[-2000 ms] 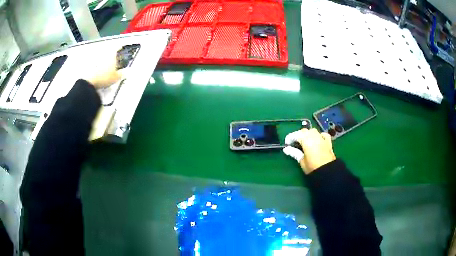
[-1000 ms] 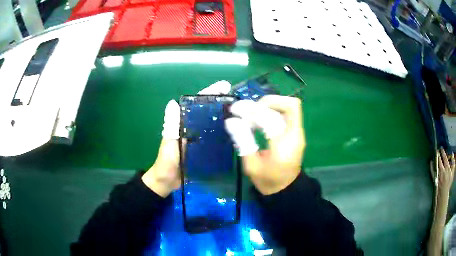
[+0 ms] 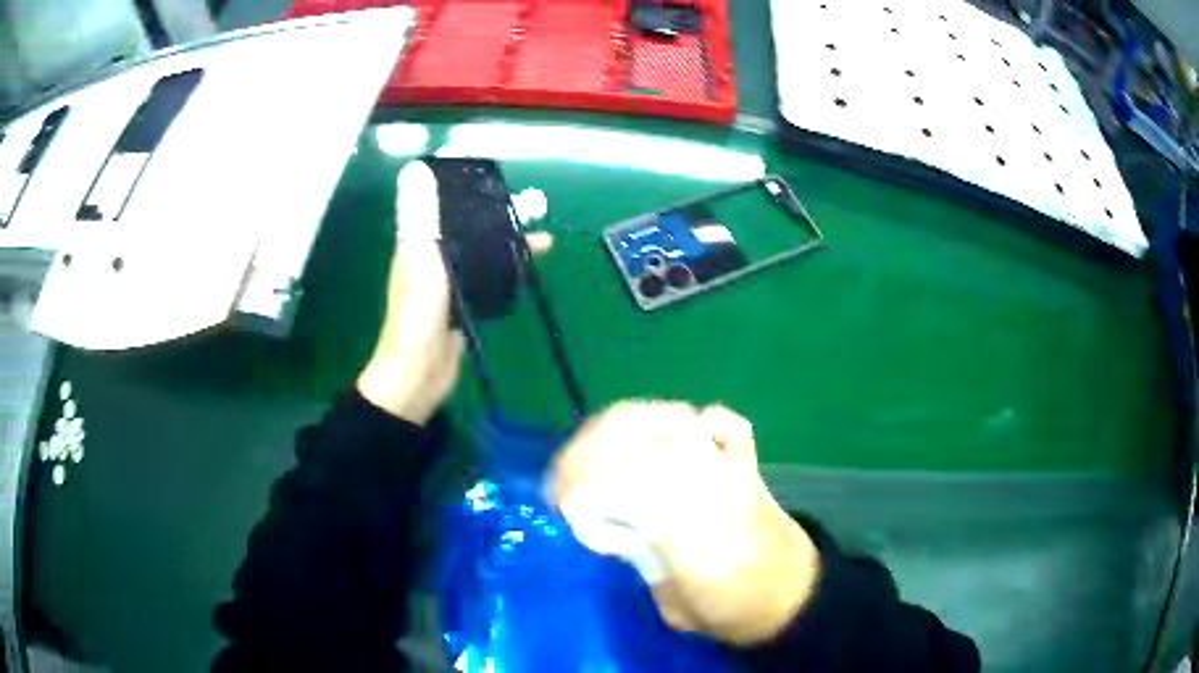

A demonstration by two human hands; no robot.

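My left hand (image 3: 423,296), with white finger cots, holds a dark phone housing (image 3: 481,243) by its sides, tilted over the green surface. The housing's upper part is dark and its lower part is an open frame. My right hand (image 3: 690,513) is blurred, fingers curled, above the crinkled blue film pile (image 3: 552,598) at the near edge. Blurred blue film shows between the housing's lower end and my right hand; whether the fingers grip it is unclear. Another phone housing (image 3: 697,250) lies on the green surface, camera rings toward me.
A white fixture plate (image 3: 217,158) with dark phone-shaped slots stands at left. A red tray (image 3: 559,92) holding a dark part is at the back. A white-topped stack with black holes (image 3: 947,99) is at upper right. Small white bits (image 3: 63,440) lie at lower left.
The held housing has moved up and left, and its inside looks dark instead of shiny blue. My right hand has moved from its camera end down over the film pile. The view has shifted.
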